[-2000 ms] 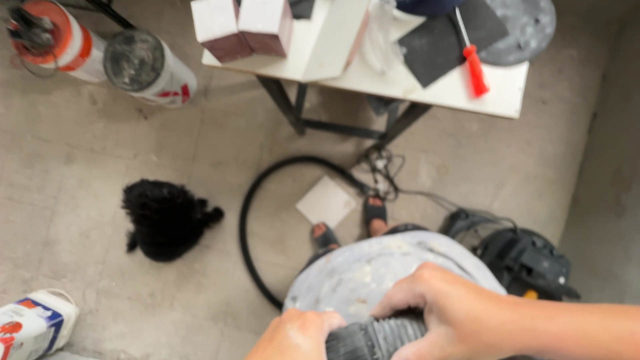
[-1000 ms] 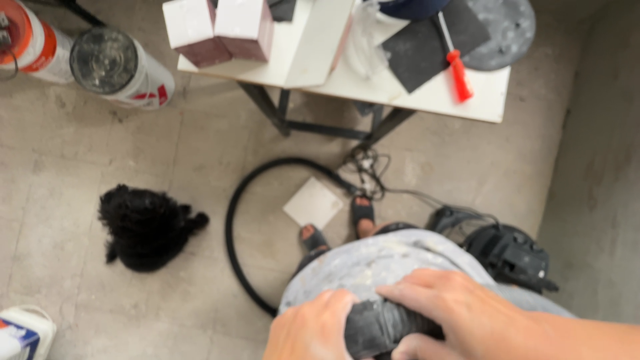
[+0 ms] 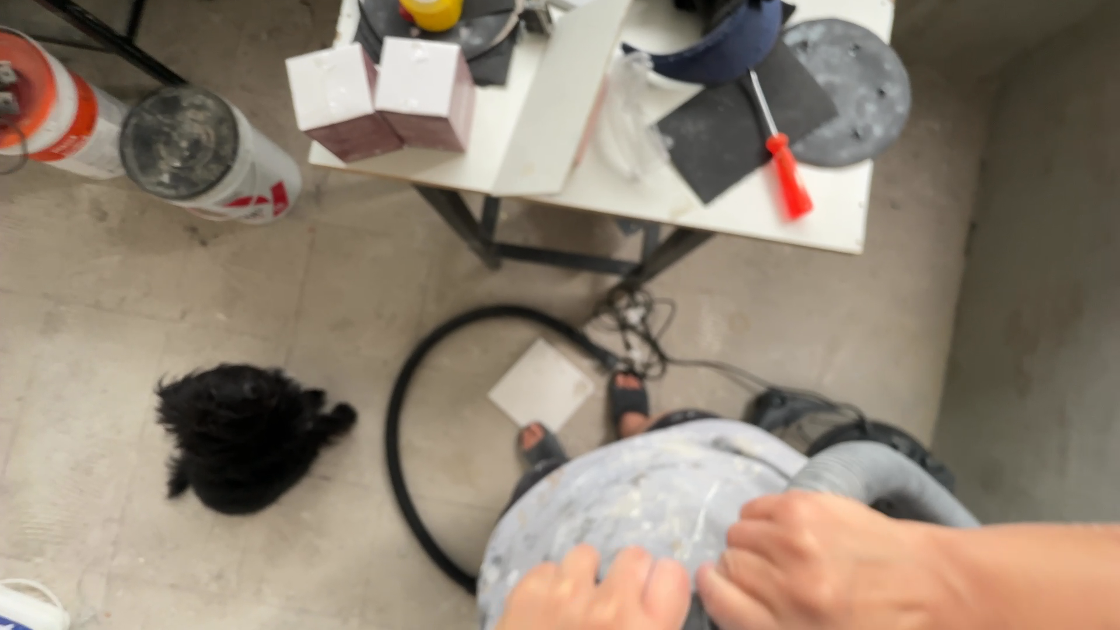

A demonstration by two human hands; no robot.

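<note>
At the bottom edge my left hand (image 3: 599,591) has its fingers curled, close beside my right hand (image 3: 801,556); both are at a dark object between them, mostly hidden now. What exactly each hand grips is covered by the fingers. A grey corrugated hose (image 3: 884,477) curves out from behind my right hand. Below the hands is my grey, stained shirt (image 3: 639,499). On the white table (image 3: 822,229) lie a screwdriver with a red handle (image 3: 789,179), dark abrasive sheets (image 3: 717,144), a round grey disc (image 3: 847,92) and two pinkish boxes (image 3: 423,92).
A black furry dog (image 3: 249,437) is on the floor at left. A black hose (image 3: 395,437) loops around a white tile (image 3: 541,385) near my feet, with tangled cables (image 3: 643,328) beside it. Buckets (image 3: 179,144) stand upper left; a dark machine (image 3: 875,437) sits at right, near the wall (image 3: 1032,306).
The ribbed dark piece between my hands, plain in the earlier frames, is now mostly out of sight. The grey corrugated hose now shows behind my right hand.
</note>
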